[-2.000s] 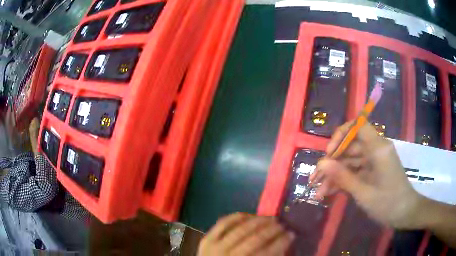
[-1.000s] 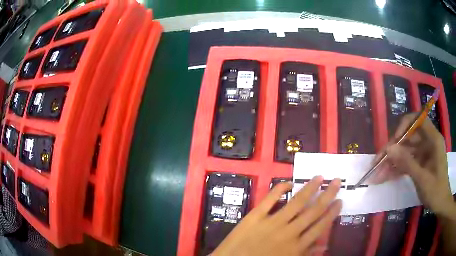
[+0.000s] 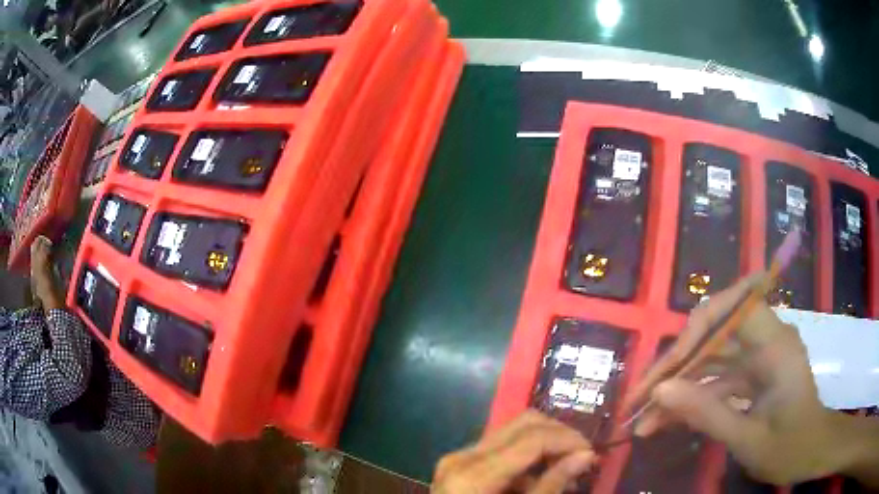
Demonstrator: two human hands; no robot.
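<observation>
My right hand (image 3: 742, 386) holds a thin tool with an orange shaft and a pink-purple top end (image 3: 788, 249). Its fine tip points down-left to my left fingertips, above the lower-left pocket of the red foam tray (image 3: 540, 309). My left hand (image 3: 525, 458) is low in the picture, cut off by the bottom edge, its fingers bent by the tip; anything between them is too small to tell. A phone housing (image 3: 578, 371) lies beneath, partly covered. Another phone housing (image 3: 609, 217) lies in the upper pocket. The white adhesive sheet (image 3: 853, 349) lies across the tray, partly behind my right hand.
Stacked red foam trays (image 3: 279, 280) with phone housings stand at left on the green bench (image 3: 434, 260). A black sheet with a stepped white edge (image 3: 549, 101) lies beyond the working tray. At far left are another red tray (image 3: 53, 183) and a person's checked sleeve (image 3: 48, 362).
From one second ago, the tool and my right hand have moved off the white sheet to the lower-left phone. My left hand has left the sheet too, its fingers now bent. The view has shifted left.
</observation>
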